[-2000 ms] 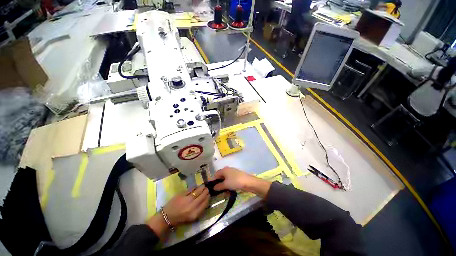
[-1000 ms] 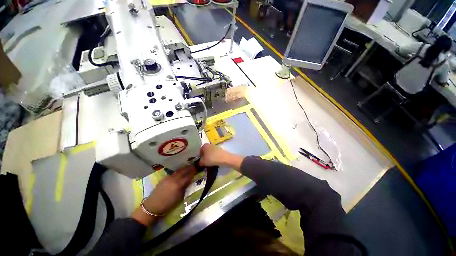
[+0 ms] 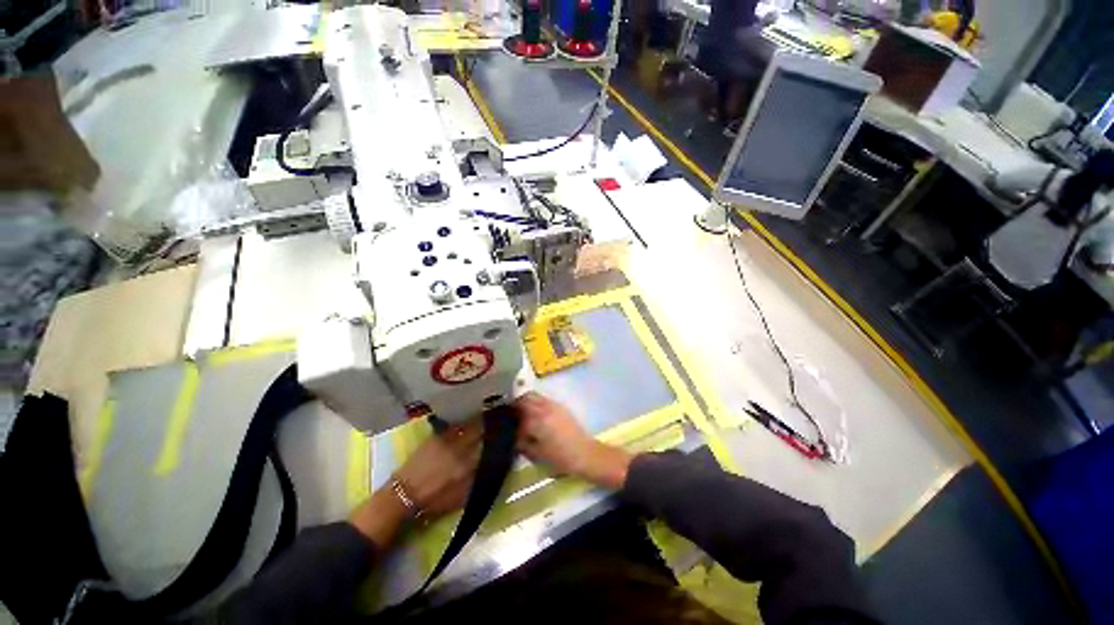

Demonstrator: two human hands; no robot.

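A black strap [image 3: 489, 470] runs from under the white sewing machine head [image 3: 422, 287] down over the metal bed plate [image 3: 519, 537] to the near edge. My right hand [image 3: 550, 436] is at the strap's upper end, just below the head, and holds it. My left hand [image 3: 442, 470], with a bracelet at the wrist, is left of the strap, fingertips under the head. The left fingertips and the needle area are hidden by the head and the strap. Another length of black strap [image 3: 244, 488] curves on the table at left.
A yellow block [image 3: 560, 347] sits right of the head. Red and black snips [image 3: 788, 432] and a cable lie at right. A screen [image 3: 797, 134] stands behind them. A dark bundle [image 3: 49, 513] is at far left. Thread cones [image 3: 584, 29] are behind. Part of a seated person shows at far right.
Both hands have moved up under the head front since two seconds ago. The strap, earlier looping right around the right hand, now hangs between the hands toward me. The view swung left, then back.
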